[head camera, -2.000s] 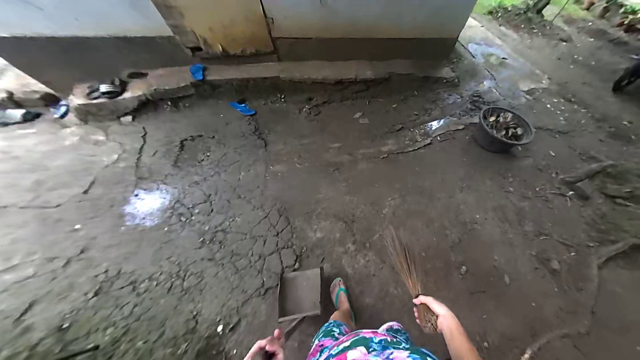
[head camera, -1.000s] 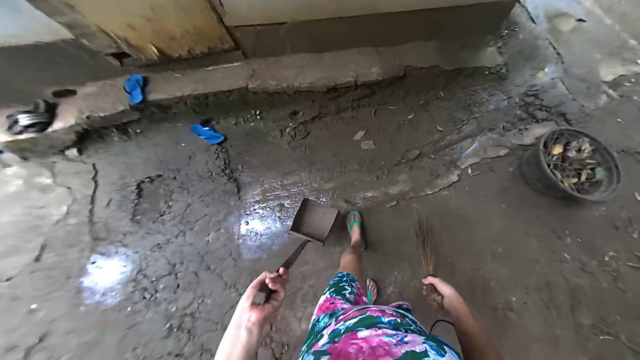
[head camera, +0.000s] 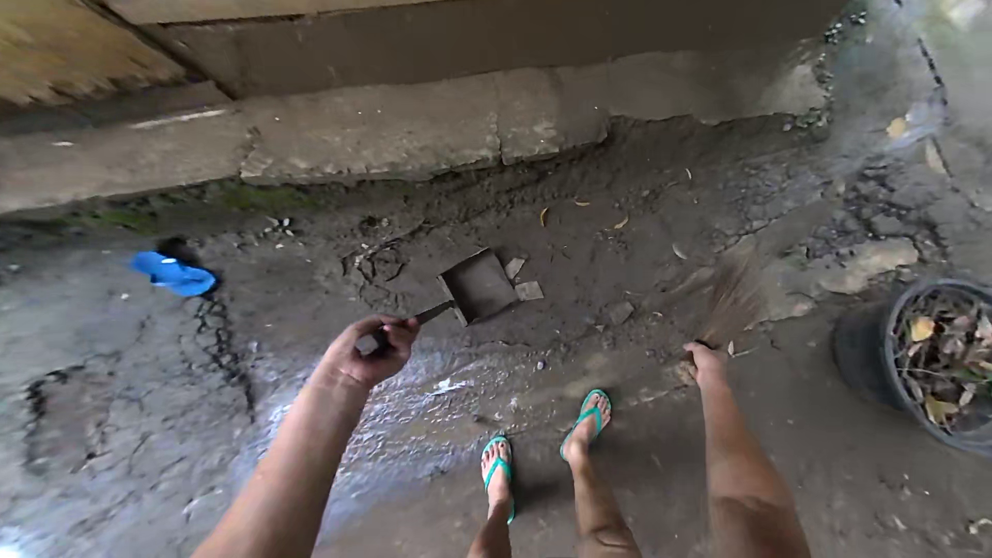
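My left hand (head camera: 373, 347) grips the handle of a square dustpan (head camera: 479, 287), whose open side faces right, beside two small flat pale pieces (head camera: 528, 291) on the ground. Out to the right, my right hand (head camera: 705, 360) is closed around the base of a stick broom (head camera: 732, 298); its bristles fan away from me and look blurred. A few yellowish leaves (head camera: 621, 222) lie on the dirt between the broom and the wall. Whether the dustpan rests on the ground or hangs just above it, I cannot tell.
A dark plastic tub (head camera: 872, 349) full of dry leaves stands at the right. A blue flip-flop (head camera: 174, 273) lies at the left. Along the wall runs a cracked concrete ledge (head camera: 372, 128). My feet, in green flip-flops (head camera: 587, 422), stand on wet, uneven ground.
The view has moved nearer the wall ledge. The dustpan, near my feet one second ago, is now farther out beside the flat pieces. My right arm is stretched farther forward with the broom.
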